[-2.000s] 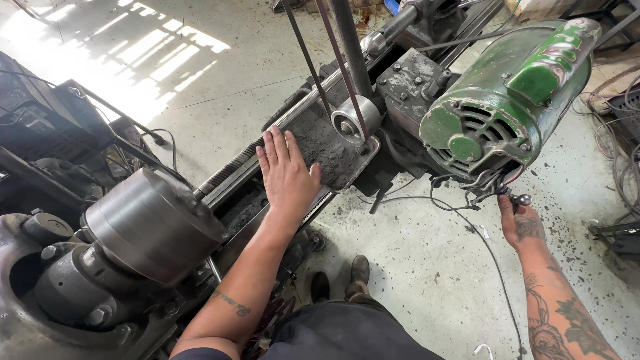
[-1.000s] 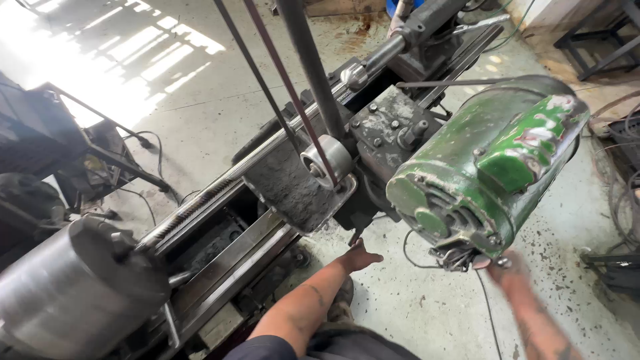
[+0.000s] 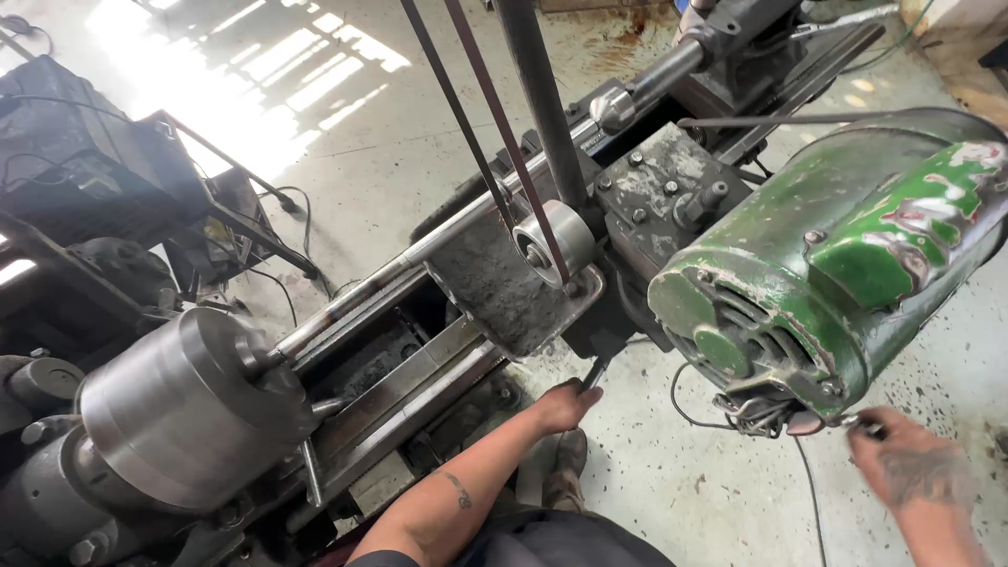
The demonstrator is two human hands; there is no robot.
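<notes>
My left hand (image 3: 568, 405) is closed around a dark metal lever (image 3: 594, 373) below the lathe carriage. My right hand (image 3: 890, 449) is at the lower right, blurred, its fingers around a small dark handle just beyond the green electric motor (image 3: 756, 315). A long metal shaft (image 3: 394, 272) runs from the blurred lathe chuck (image 3: 185, 402) up to the tailstock center (image 3: 613, 109). A belt passes over a metal pulley (image 3: 555, 242) beside the shaft. Below it sits a tray (image 3: 512, 295) covered in dark grey grit.
A tool block with bolts (image 3: 661, 189) adjoins the motor. The lathe bed (image 3: 417, 370) runs diagonally, with the tailstock (image 3: 724, 63) at the upper right. Loose wires (image 3: 760, 413) hang from the motor. A dark metal frame (image 3: 228, 213) stands at the left, with cables on the floor.
My left hand was over the gritty tray two seconds ago; it has come down to the lever and closed on it. My right hand stays near the motor's lower end.
</notes>
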